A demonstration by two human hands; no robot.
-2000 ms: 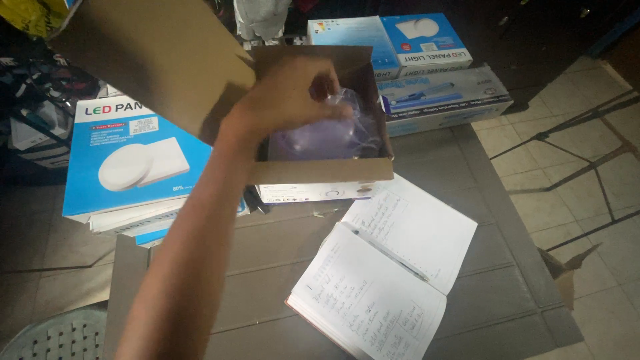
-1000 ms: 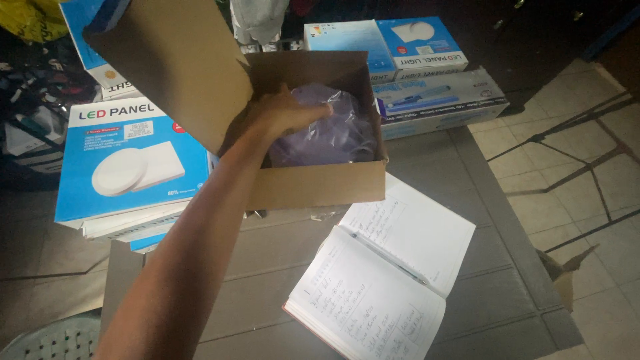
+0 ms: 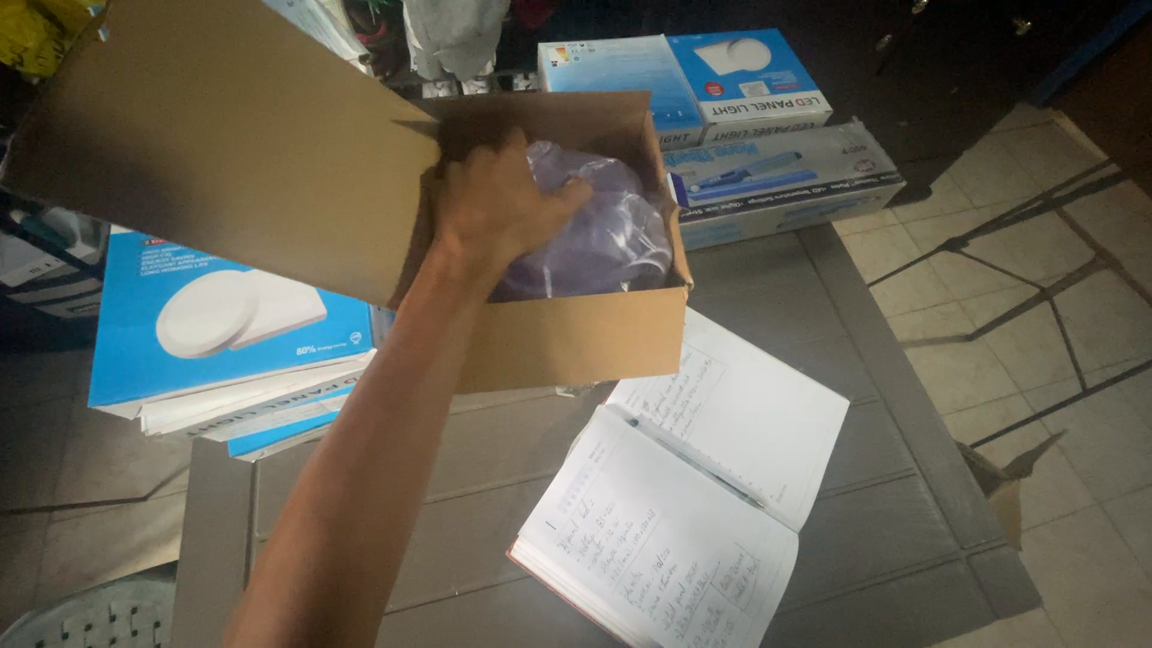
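My left hand (image 3: 513, 202) reaches into an open brown cardboard box (image 3: 576, 337), at the left side of a rounded item wrapped in clear plastic (image 3: 612, 234). The item looks pale purple. My thumb lies over the plastic, and the other fingers bend down between the item and the box's left wall. Their tips are hidden, so I cannot tell whether they grip it. The box's large flap (image 3: 225, 144) stands raised to the left of my forearm. My right hand is out of view.
LED panel light boxes (image 3: 225, 315) are stacked at left; more (image 3: 747, 81) stand behind at right, near a long printed carton (image 3: 783, 180). An open notebook (image 3: 666, 540) with handwriting and a pen (image 3: 697, 463) lies on the grey table (image 3: 486, 558). A perforated plastic seat (image 3: 99, 612) is at lower left.
My left hand has moved from pinching the plastic at the item's top to the item's left side. The box's brown front now covers the white printed strip seen below it two seconds ago.
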